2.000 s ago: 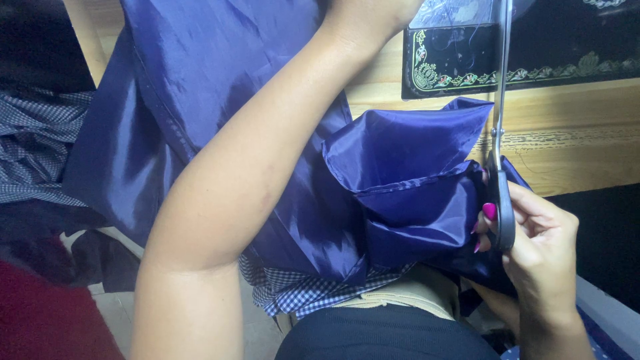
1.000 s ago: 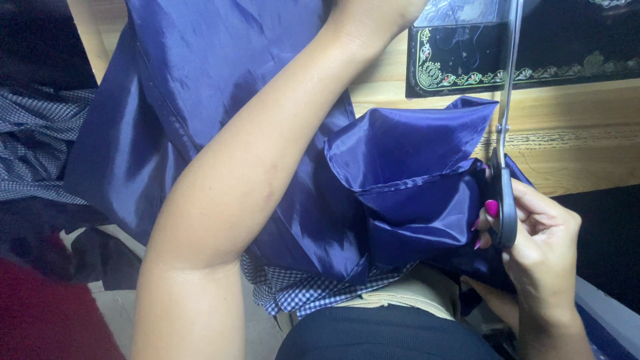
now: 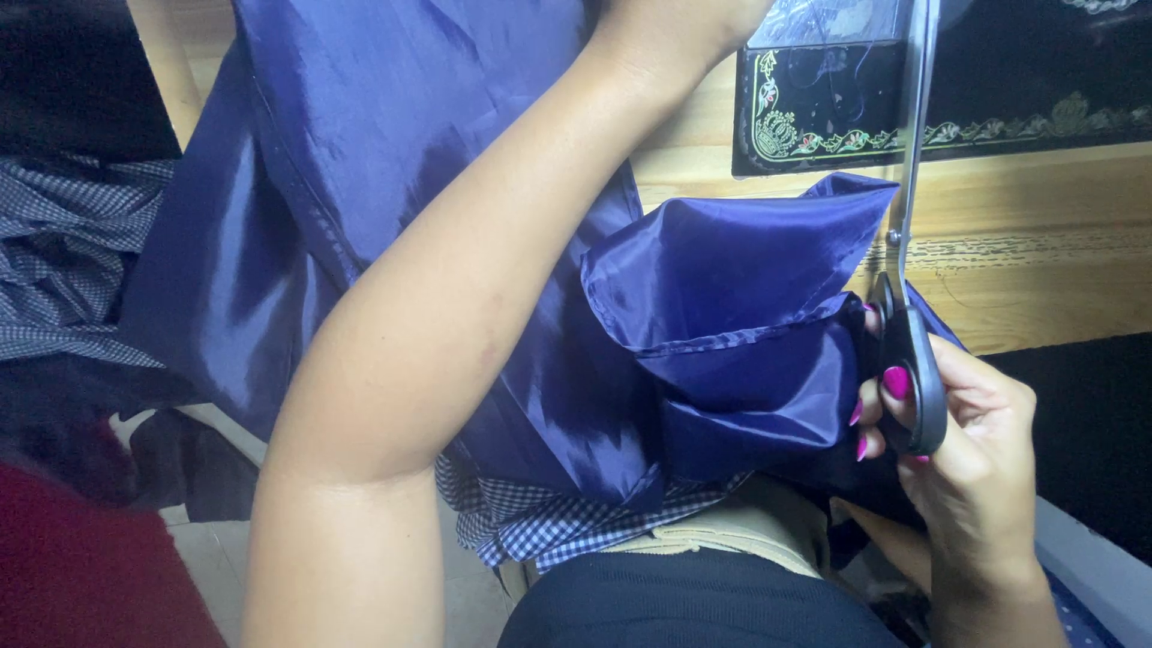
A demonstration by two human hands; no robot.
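My right hand (image 3: 972,423) holds a pair of scissors (image 3: 913,162) by the black handles, at the right side of a heap of glossy navy-blue fabric (image 3: 747,261). The metal blades point to the top edge and look closed together. A stitched, folded seam runs across the fabric left of the handles. My left arm reaches diagonally over the wider spread of the same cloth. Only the back of my left hand (image 3: 688,27) shows at the top edge; its fingers are outside the view, so what it touches is hidden.
A black sewing machine bed (image 3: 936,117) with a gold floral border is set in the wooden table (image 3: 1062,234), a metal plate and loose thread at its top. Checked fabric (image 3: 72,252) lies at the left, with more checked cloth (image 3: 558,513) over my lap. Something red (image 3: 81,567) is at lower left.
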